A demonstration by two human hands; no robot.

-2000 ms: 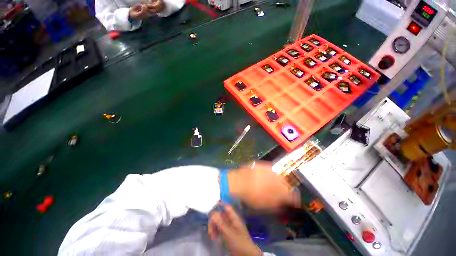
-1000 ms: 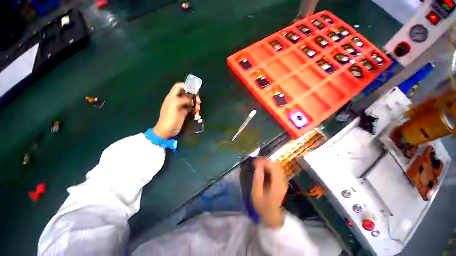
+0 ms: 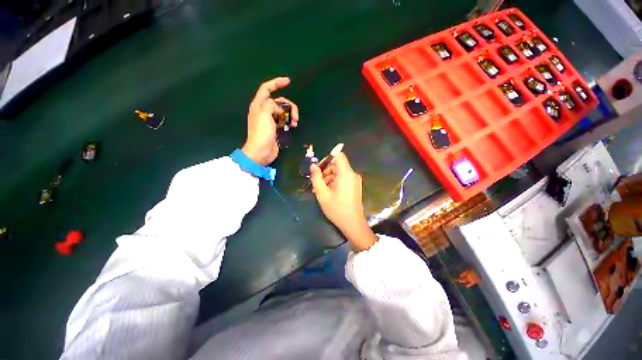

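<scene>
My left hand (image 3: 264,126), with a blue wrist band, holds a dark module (image 3: 284,116) between thumb and curled fingers above the green bench. My right hand (image 3: 341,193) is just to the right and nearer me. It holds a slim pale-tipped stick (image 3: 331,156) pointing up and right. Another dark module with a small gold tail (image 3: 309,159) is at the right fingertips; whether they touch it cannot be told. The red-orange tray (image 3: 450,91) at the upper right has modules in many pockets and a glowing purple-white piece (image 3: 464,171) in its near corner.
Loose modules (image 3: 89,151) and a red dumbbell-shaped piece (image 3: 69,242) lie on the left. The black tray with a white sheet (image 3: 39,60) is at the upper left. The white press (image 3: 493,281) stands at the right. A shiny crinkled strip (image 3: 394,200) lies near the gold sheet (image 3: 429,225).
My right hand has moved from the bench's front edge up beside my left and taken hold of the stick. A clear, shiny piece at my left fingertips no longer shows there.
</scene>
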